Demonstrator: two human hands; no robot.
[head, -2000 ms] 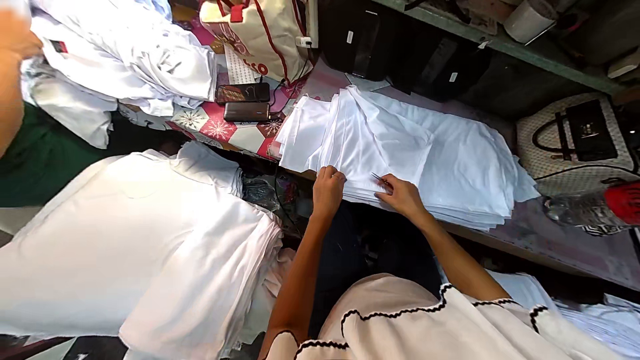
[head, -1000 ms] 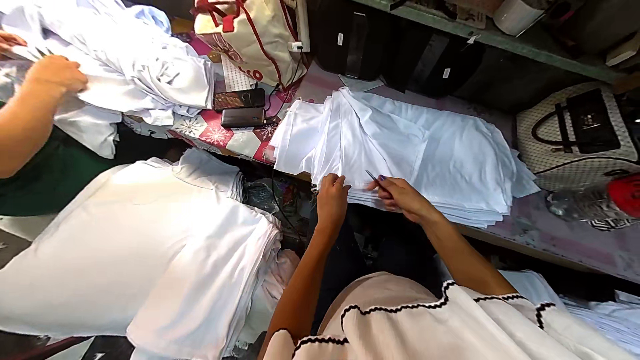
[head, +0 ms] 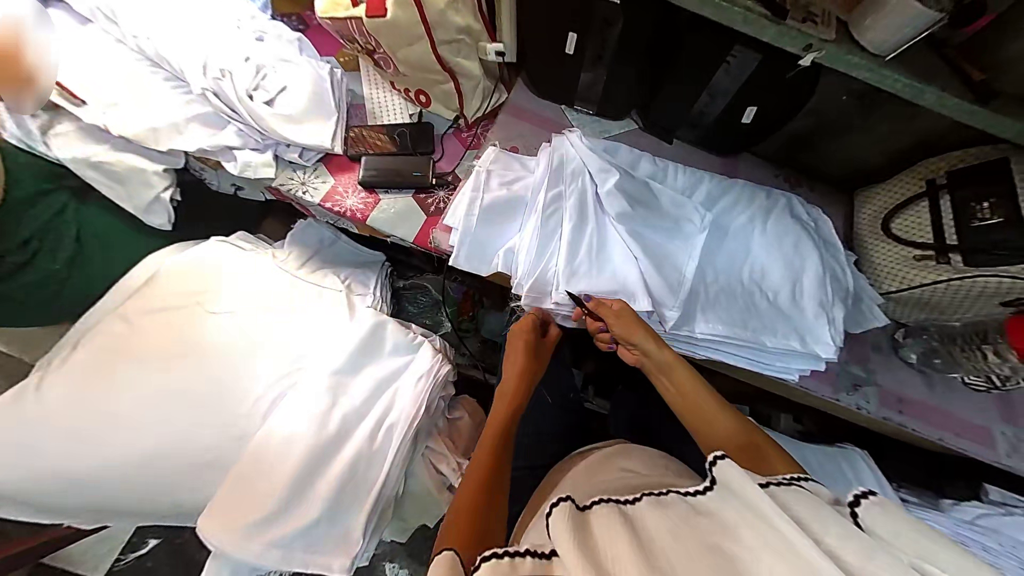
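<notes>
A stack of white fabric pieces (head: 744, 264), likely garments, lies on the table before me, its left part folded in overlapping layers. My left hand (head: 531, 340) is at the stack's front edge, fingers pinched together; whether cloth or thread is between them is hard to tell. Just to its right, my right hand (head: 618, 326) holds a small dark pointed tool (head: 582, 306), perhaps thread snips, its tip over the cloth near the edge. Most of the tool is hidden by the fingers.
White garments are piled at lower left (head: 184, 360) and upper left (head: 216, 80), where another person's blurred hand shows. A phone (head: 390, 139), a dark power bank (head: 397, 172) and a tote bag (head: 424, 48) are behind. Rightward are a patterned bag (head: 904, 216) and a plastic bottle (head: 948, 344).
My left hand has come down and slightly off the cloth to the front edge. The right hand still holds the dark tool. The co-worker's hand at upper left has moved.
</notes>
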